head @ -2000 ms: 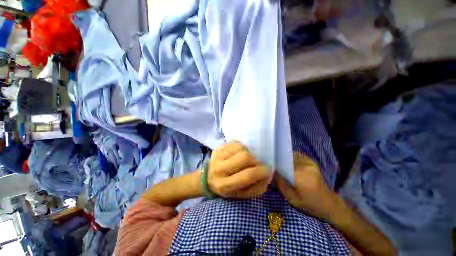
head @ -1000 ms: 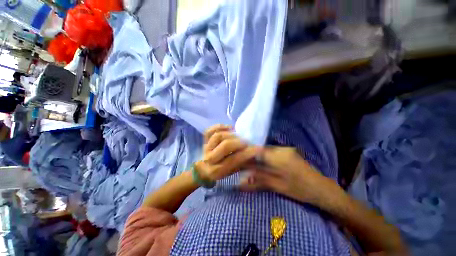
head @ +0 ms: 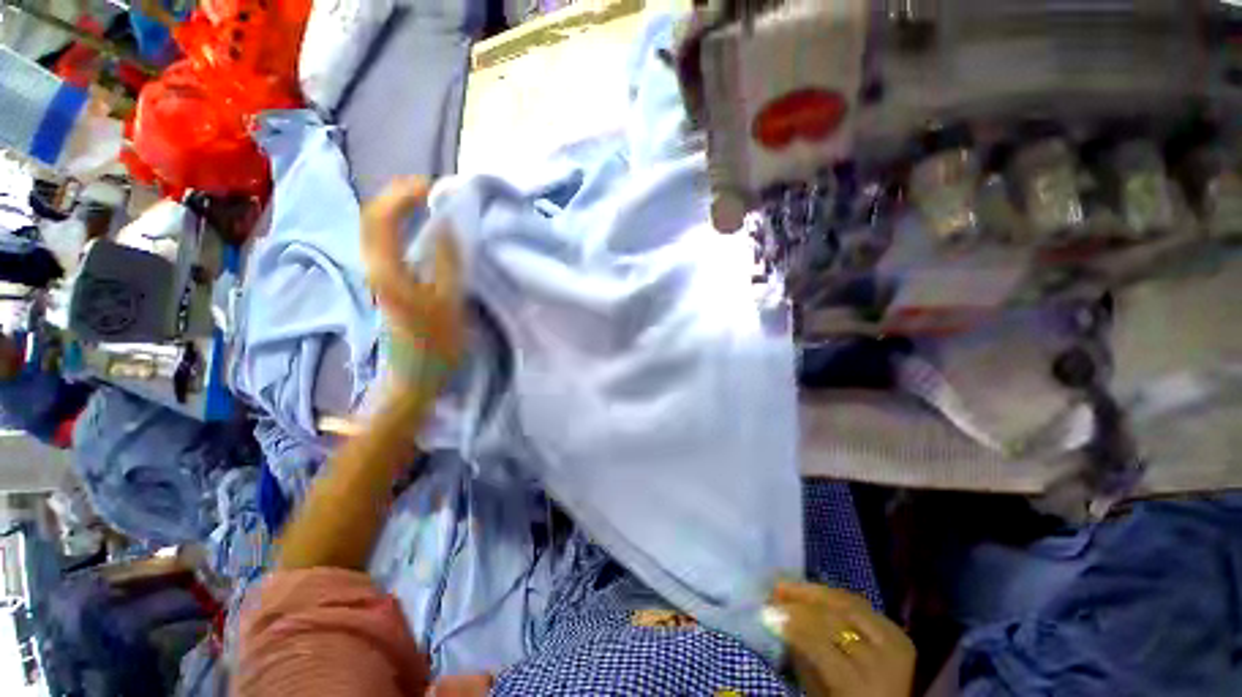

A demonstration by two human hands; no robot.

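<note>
A light blue garment panel (head: 654, 436) spreads from the machine's needle area down to the wearer's lap. My right hand (head: 842, 640), with a ring on one finger, pinches its lower corner near the apron. My left hand (head: 416, 279) is raised at the panel's upper left edge, blurred; whether its fingers grip the cloth cannot be told. The grey-white sewing machine (head: 885, 82) with a red oval badge stands at the upper right; the panel's right edge runs beside its needle area, which is glaring and blurred.
More light blue cloth (head: 293, 272) drapes at the table's left, near a red plastic bag (head: 204, 116). A white curved strip (head: 960, 409) lies on the machine bed. A blue cloth heap (head: 1117, 599) is at the lower right. A checked apron (head: 640, 670) covers the lap.
My hands have moved apart: the left up and away to the panel's far left, the right down with the corner. The panel is spread wider. The view has shifted, showing the machine head.
</note>
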